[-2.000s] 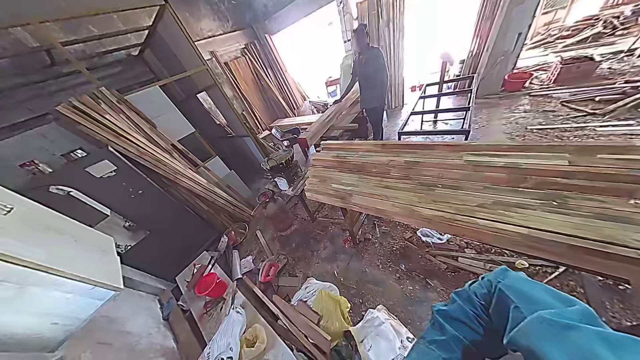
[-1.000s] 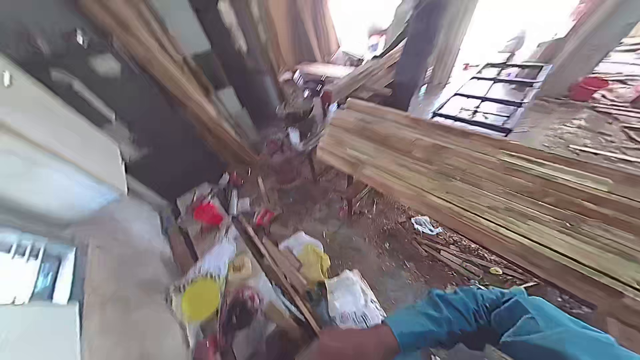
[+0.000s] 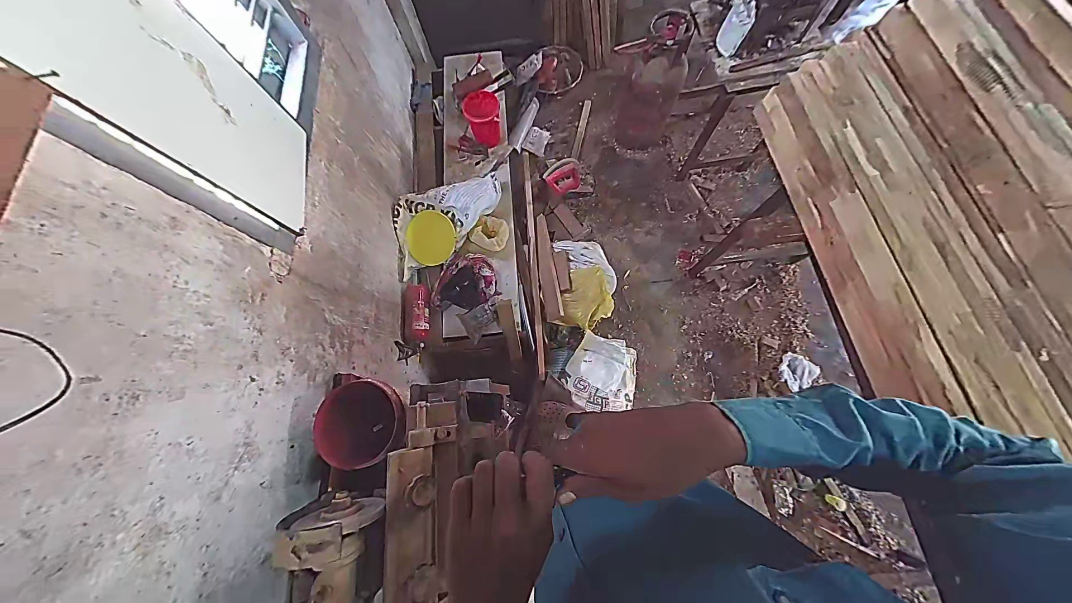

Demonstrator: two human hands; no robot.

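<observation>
Low in the head view, my left hand [image 3: 501, 523] is held with its fingers close together, beside a worn wood-and-metal machine [image 3: 431, 469]. My right hand [image 3: 641, 448], in a blue sleeve, reaches in from the right and meets the left at the fingertips. Its fingers are curled, and what they hold cannot be made out. A thin dark strip [image 3: 528, 414] stands just past the fingertips of both hands; whether either grips it is unclear. A red, round, open container [image 3: 358, 423] sits left of the machine, by the wall.
Ahead is a low bench [image 3: 508, 188] with a red bucket [image 3: 481, 117], a yellow lid [image 3: 430, 238], bags and a red cylinder [image 3: 416, 313]. Wood strips [image 3: 548, 268] and a yellow bag [image 3: 589, 299] lie beside it. Stacked planks [image 3: 930, 218] fill the right. Shavings litter the floor.
The view has swung strongly down and left. Both my hands now show together at the machine; two seconds ago only a blue sleeve was seen, without a hand.
</observation>
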